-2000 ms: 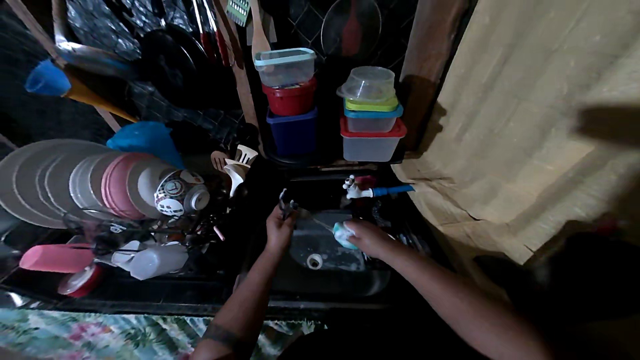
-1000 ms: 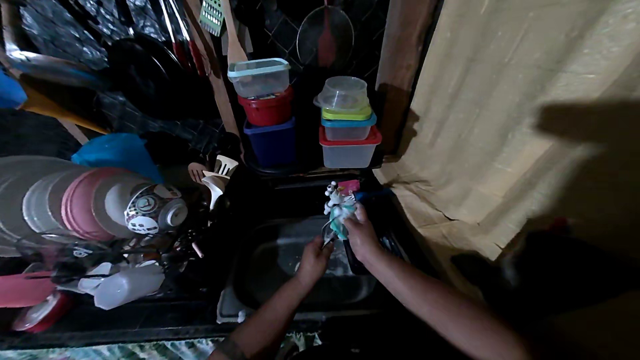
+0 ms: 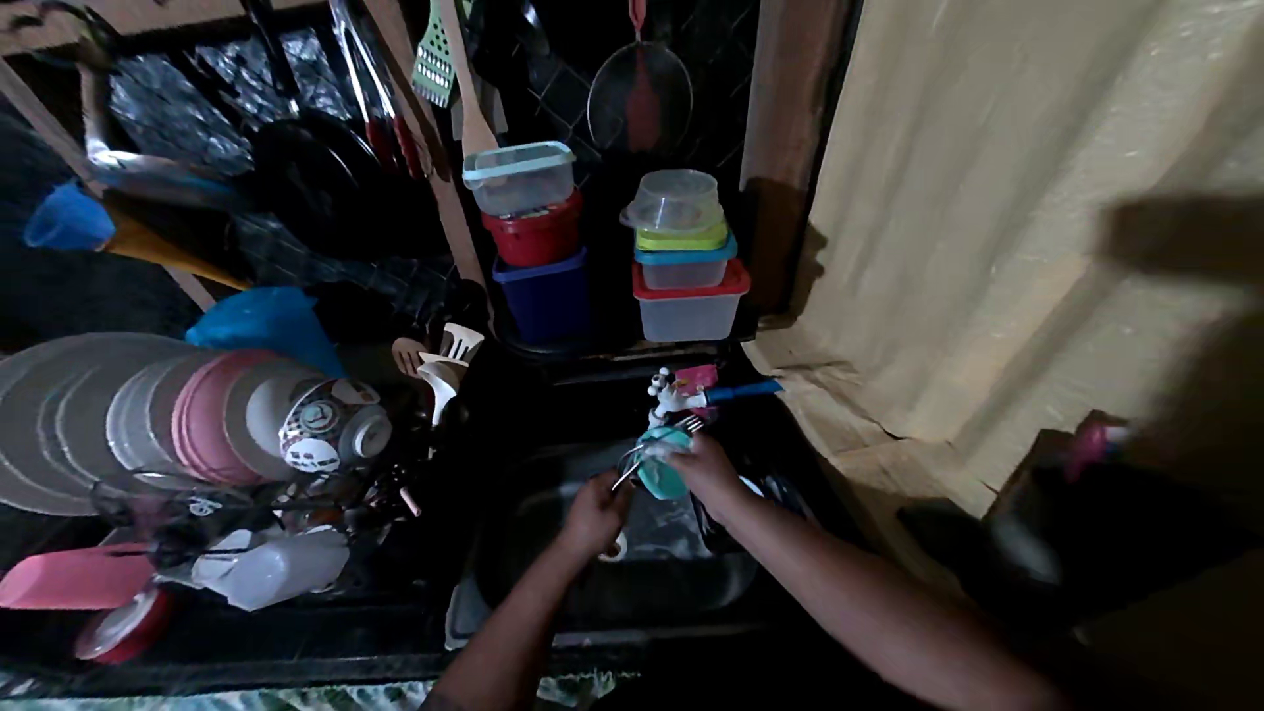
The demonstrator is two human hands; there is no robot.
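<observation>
Over the dark sink basin (image 3: pixel 652 583), my left hand (image 3: pixel 597 513) grips the handles of metal cutlery, whose pieces cannot be counted. My right hand (image 3: pixel 703 469) presses a teal cloth or sponge (image 3: pixel 660 476) around the cutlery. Fork tines (image 3: pixel 692 424) stick out above the cloth, close to the white faucet (image 3: pixel 668 393). The faucet has a blue tube or handle (image 3: pixel 741 391) pointing right. Below my left hand, the round drain (image 3: pixel 614 547) shows on the basin floor. Dark items lie partly hidden beneath my right forearm.
Left of the sink, a rack holds plates (image 3: pixel 158 425), a patterned bowl (image 3: pixel 321 434) and translucent cups (image 3: pixel 291 571). Behind it stand a blue tub (image 3: pixel 541 301) and lidded food containers (image 3: pixel 691 306). A strainer (image 3: pixel 641 99) hangs above. A tan sheet wall (image 3: pixel 948 217) borders the right.
Two seconds ago my hands were apart, with the cloth in my right hand; now they are together at the cutlery. Since one second ago they have moved slightly down from the faucet.
</observation>
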